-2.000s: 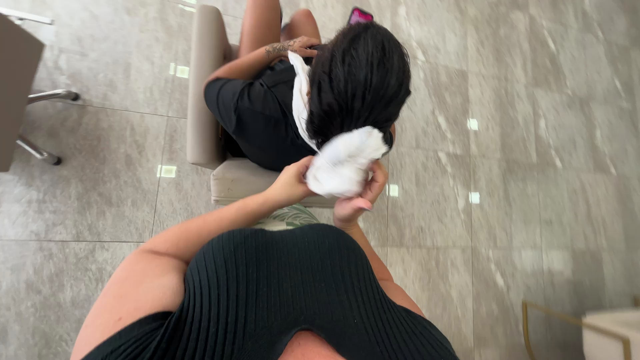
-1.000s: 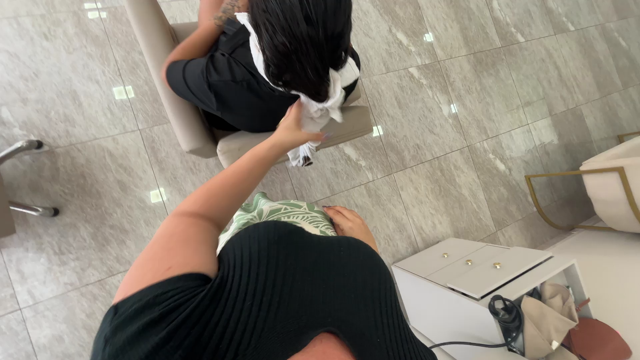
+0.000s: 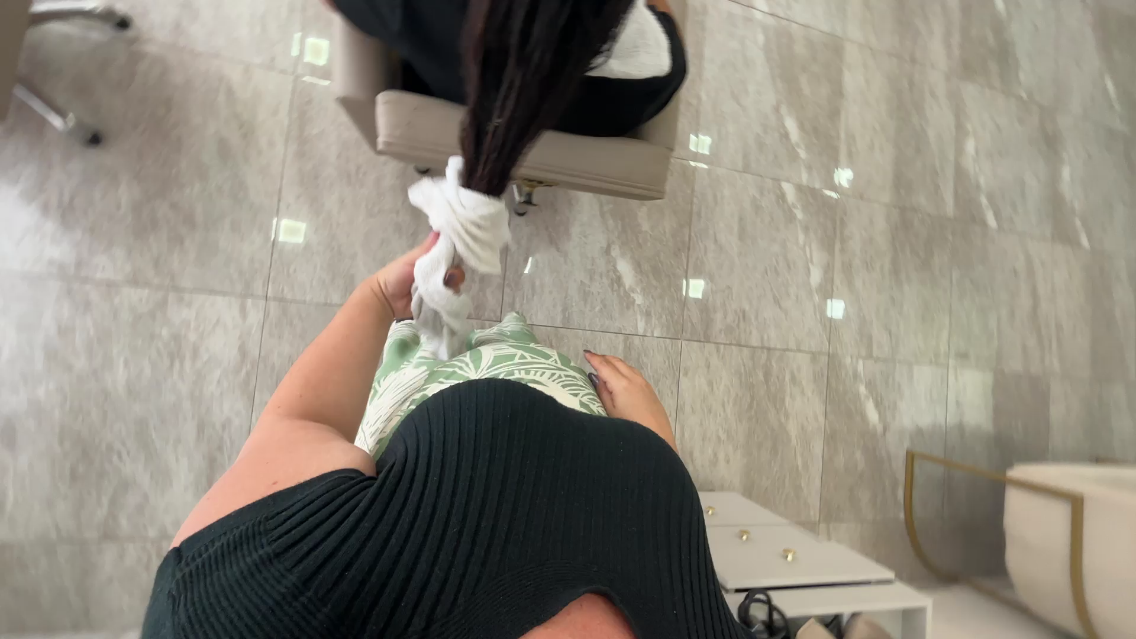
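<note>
My left hand [image 3: 415, 277] is closed on a white towel [image 3: 461, 222], which is wrapped around the lower end of a seated person's long dark hair [image 3: 524, 80]. A loose part of the towel hangs below my fingers. The hair stretches from the top edge of the view down to the towel. Beside my hip, against the green and white patterned garment [image 3: 524, 368], rests my right hand [image 3: 621, 386] with nothing visible in it; its fingers lie near one another.
The person sits on a beige upholstered chair [image 3: 586, 164] with casters. At lower right stands a white drawer cabinet [image 3: 799, 550] with a dark cable [image 3: 761, 612], beside a cream seat [image 3: 1056, 524] with a gold frame. A chair's wheeled base [image 3: 62, 115] shows at upper left.
Two seconds ago both hands were on the towel at the person's head. My right hand has since dropped to my side, and the towel has moved down the hair with my left hand.
</note>
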